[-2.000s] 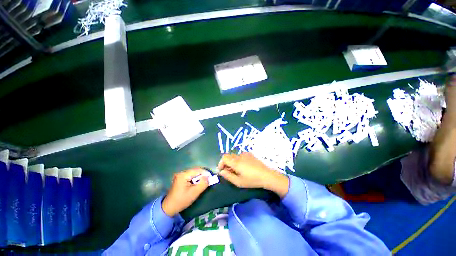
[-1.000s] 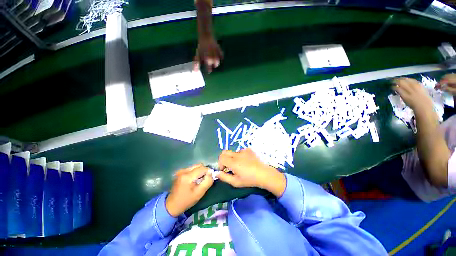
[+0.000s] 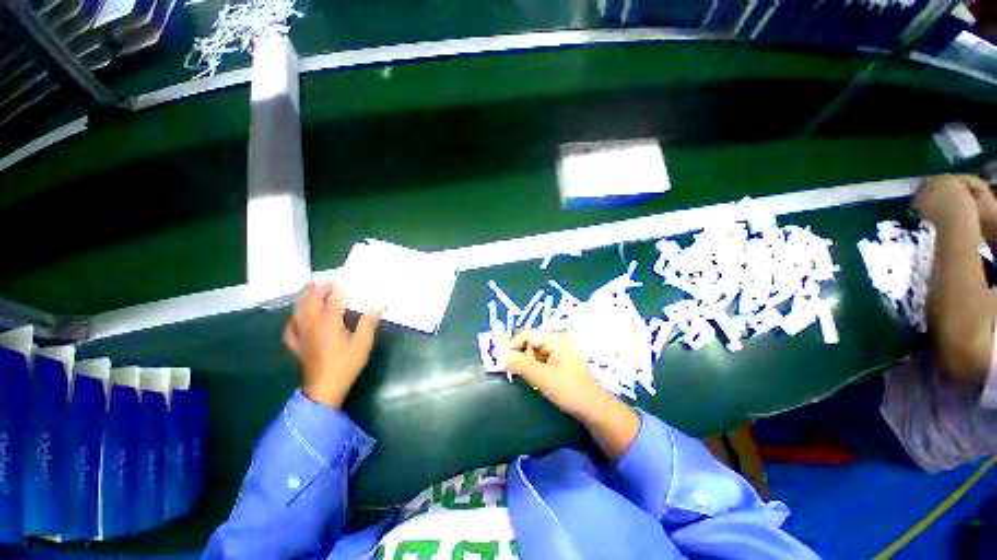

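Note:
A white-topped carton [image 3: 400,284] lies across the edge rail in front of me. My left hand [image 3: 330,337] is at its left near corner, fingers touching or almost touching it; whether it grips cannot be told. My right hand [image 3: 550,370] holds a small white strip [image 3: 494,351] between thumb and fingertips, at the left side of the near strip heap [image 3: 608,331]. Both hands are bare.
A long white divider bar [image 3: 276,175] crosses the belt at left. Another carton [image 3: 613,172] lies on the belt. Blue cartons [image 3: 83,448] stand in a leaning row at far left. A larger strip heap [image 3: 747,268] lies right. Another person's arm [image 3: 960,284] is at far right.
My left hand has moved from the strip work at my chest out to the carton. My right hand has moved slightly right. The other person's hand over the belt is gone, and belt cartons have shifted left.

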